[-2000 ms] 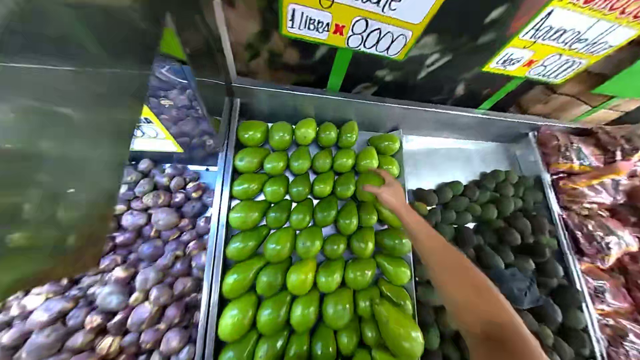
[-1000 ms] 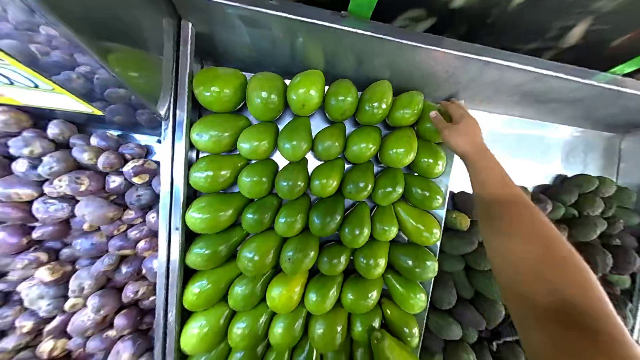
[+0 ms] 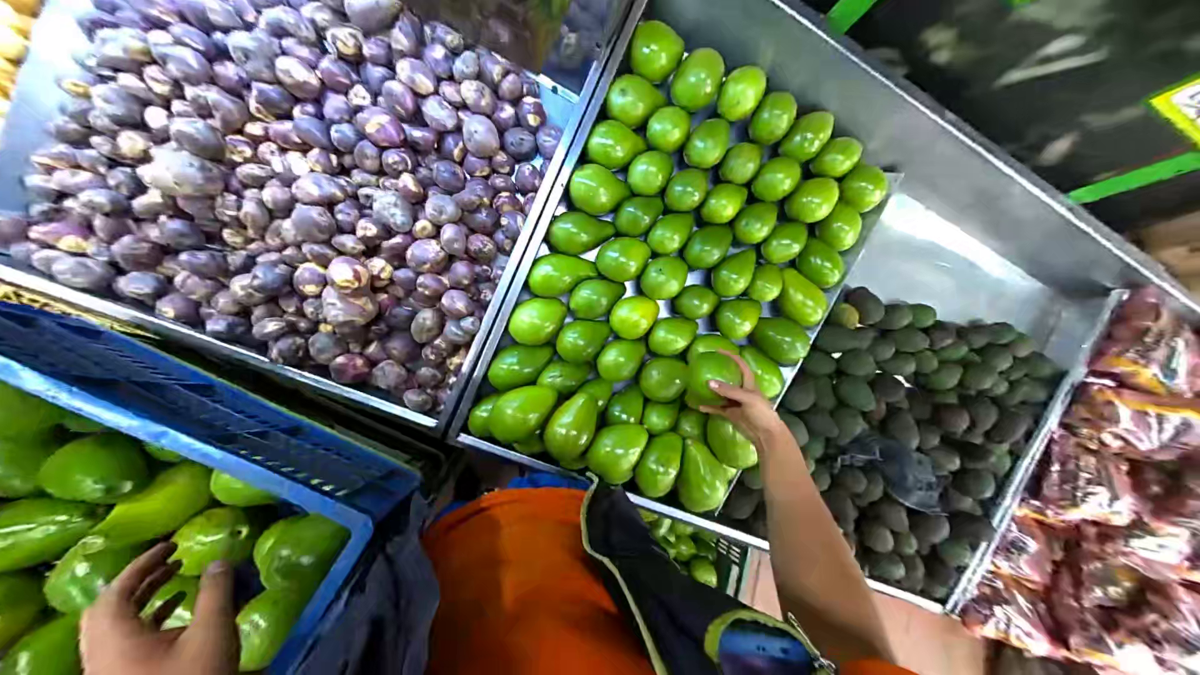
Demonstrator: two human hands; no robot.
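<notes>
Rows of large green avocados [image 3: 670, 234] fill a metal display bin [image 3: 514, 291]. At the front right of these rows, my right hand [image 3: 745, 398] has its fingers around a green avocado [image 3: 714, 377]. My left hand [image 3: 164, 614] reaches into a blue plastic crate [image 3: 375, 483] at the lower left, its fingers spread over green avocados [image 3: 214, 541]. Its fingertips touch or nearly touch the fruit; whether it grips one cannot be told.
Small purple potatoes [image 3: 309, 187] lie heaped in the left bin. Dark avocados [image 3: 905, 375] with a dark plastic bag [image 3: 895, 472] fill part of the bin at right. Beyond a metal divider [image 3: 1041, 450] are reddish plastic-wrapped packages [image 3: 1078, 525]. More green fruit shows below the bin.
My right hand has moved from the back right corner of the green avocado rows to their front right. My left hand and the blue crate have come into view as the view swung.
</notes>
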